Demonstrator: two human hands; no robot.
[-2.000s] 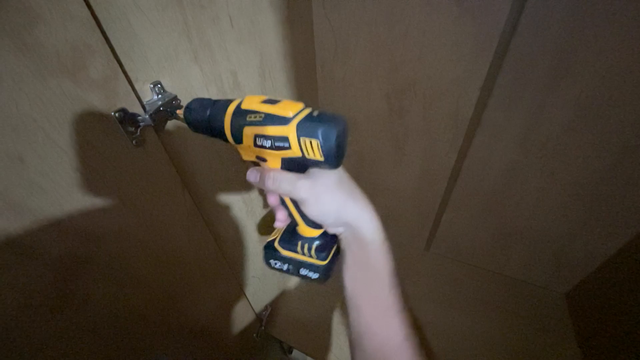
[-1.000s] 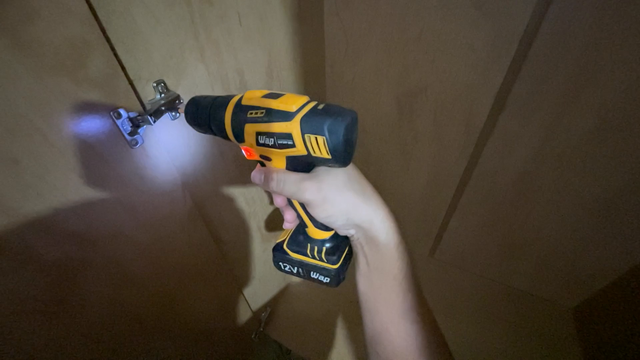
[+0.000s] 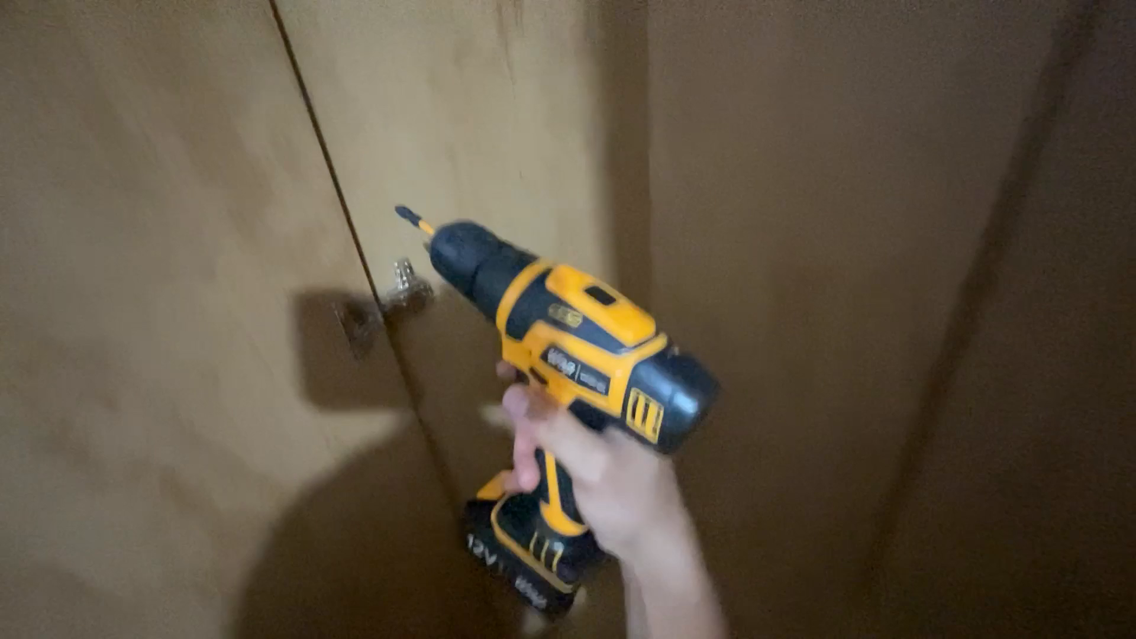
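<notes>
My right hand point(image 3: 603, 470) grips the handle of a yellow and black Wap cordless drill point(image 3: 586, 346). A driver bit point(image 3: 414, 218) sticks out of its chuck, pointing up and to the left, with its tip apart from the hardware. Below and left of the bit, a metal cabinet hinge point(image 3: 404, 293) spans the seam between two wooden panels; it is blurred and partly in shadow. The drill's battery shows at the bottom. My left hand is not in view.
A wooden panel point(image 3: 160, 177) lies left of the dark seam and another point(image 3: 470, 115) right of it. Farther right stands a darker wooden panel point(image 3: 799, 222) with a dark strip running down it. The drill and hand cast a large shadow at lower left.
The drill has drawn away from the hinge, and its bit now tilts up and left. Its work light and red indicator, lit one second ago, no longer show.
</notes>
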